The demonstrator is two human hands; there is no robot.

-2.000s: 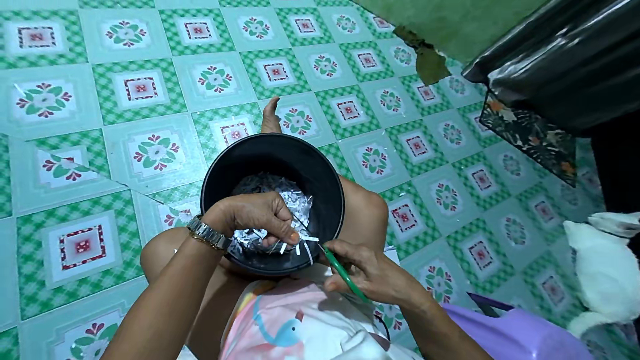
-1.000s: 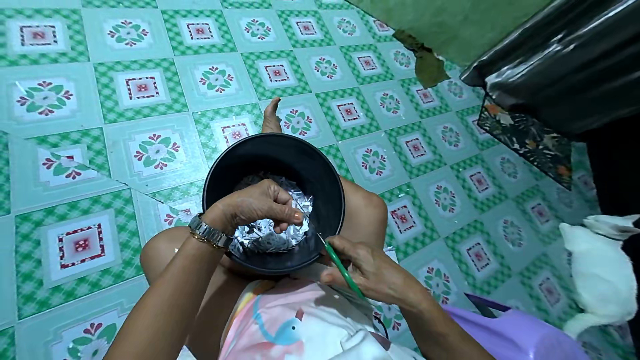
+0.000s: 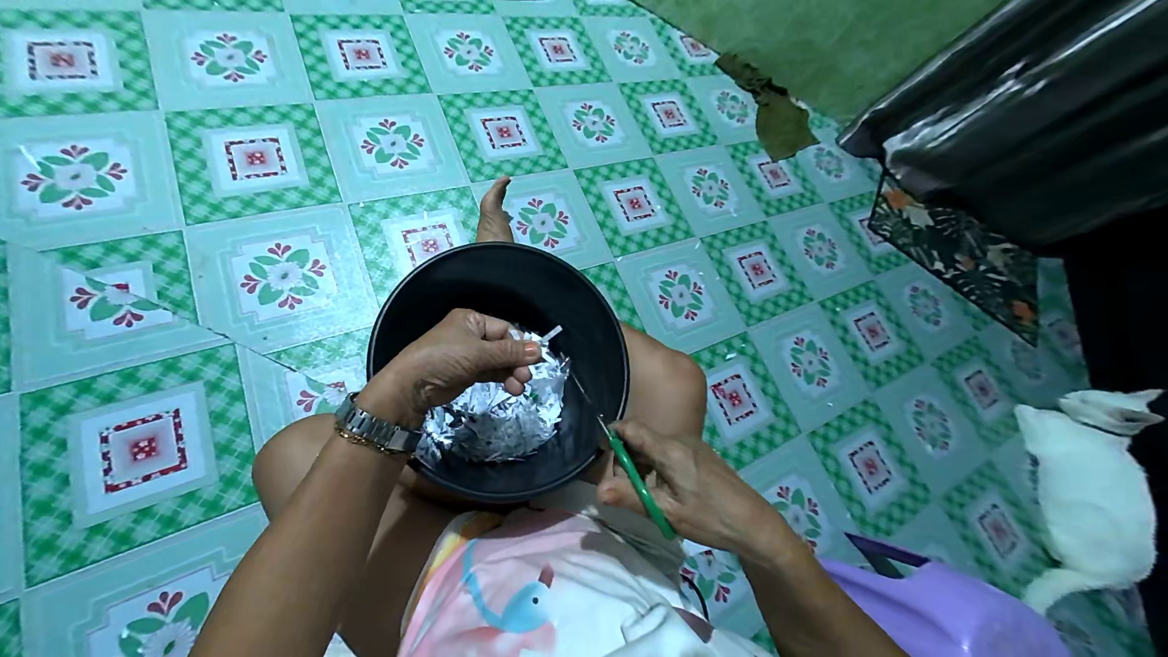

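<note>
A round black bucket stands between my bent legs, with a heap of shredded silvery and white strips inside. Above the heap, my left hand pinches a small white strip between thumb and fingers; a watch with a metal band is on that wrist. My right hand holds green-handled scissors at the bucket's right rim. Their thin blades point up and left over the inside of the bucket, a little below my left fingertips and apart from them.
A white cat lies on the patterned floor at the right. Near it is a purple plastic object. Dark shiny sheeting and a leaf-patterned cloth are at the upper right, beside the green wall. My foot shows beyond the bucket.
The white pieces seen between my left fingers and the scissors two seconds ago are no longer there. My left hand has shifted slightly up from the scissors. The cat has moved a little.
</note>
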